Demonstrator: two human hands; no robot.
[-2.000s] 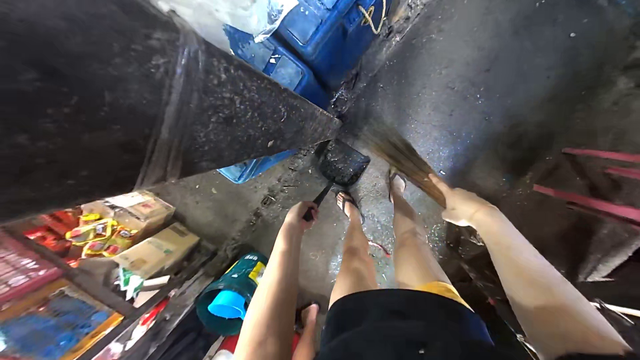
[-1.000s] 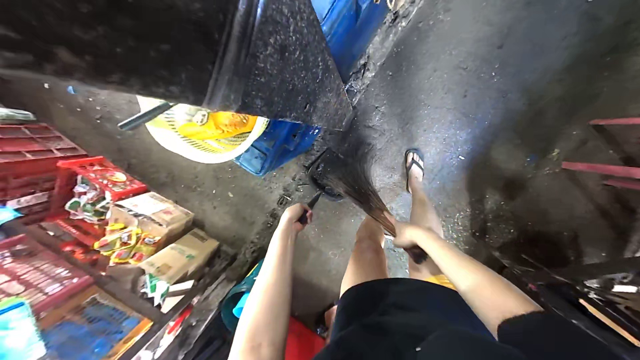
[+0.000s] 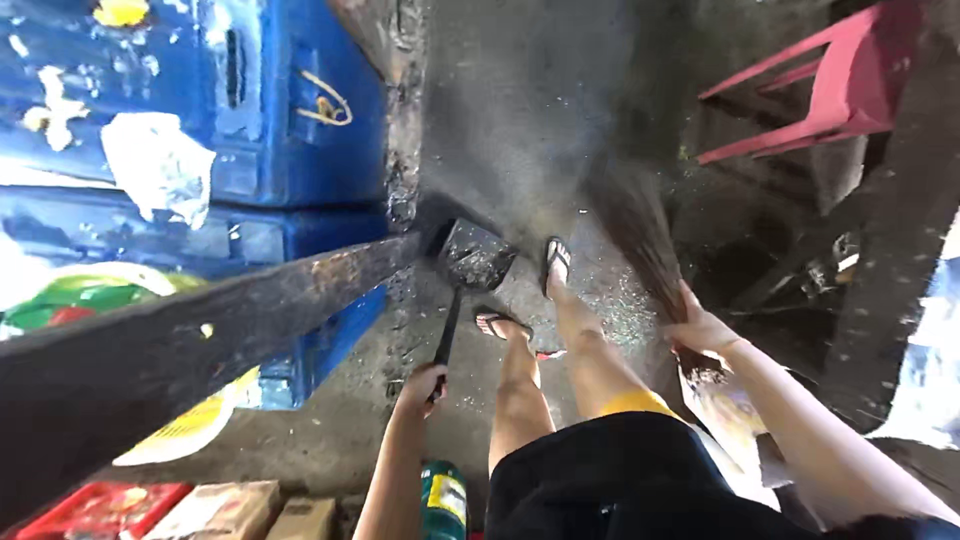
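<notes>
My left hand grips the black handle of a dustpan, whose pan holds dark debris and rests on the floor near my feet. My right hand is closed round a broom; its long, dark bristles spread up and left, blurred, to the right of my sandals. Small bright bits of litter lie on the floor beside the bristles. A small red and white scrap lies between my legs.
Blue coolers stand at upper left, behind a dark beam. A red plastic stool is at upper right. Boxes and a red crate sit at lower left, a green container by my left forearm.
The broom has swung right, away from the dustpan, where its bristles were one second ago. My left hand still holds the dustpan. The view has shifted considerably.
</notes>
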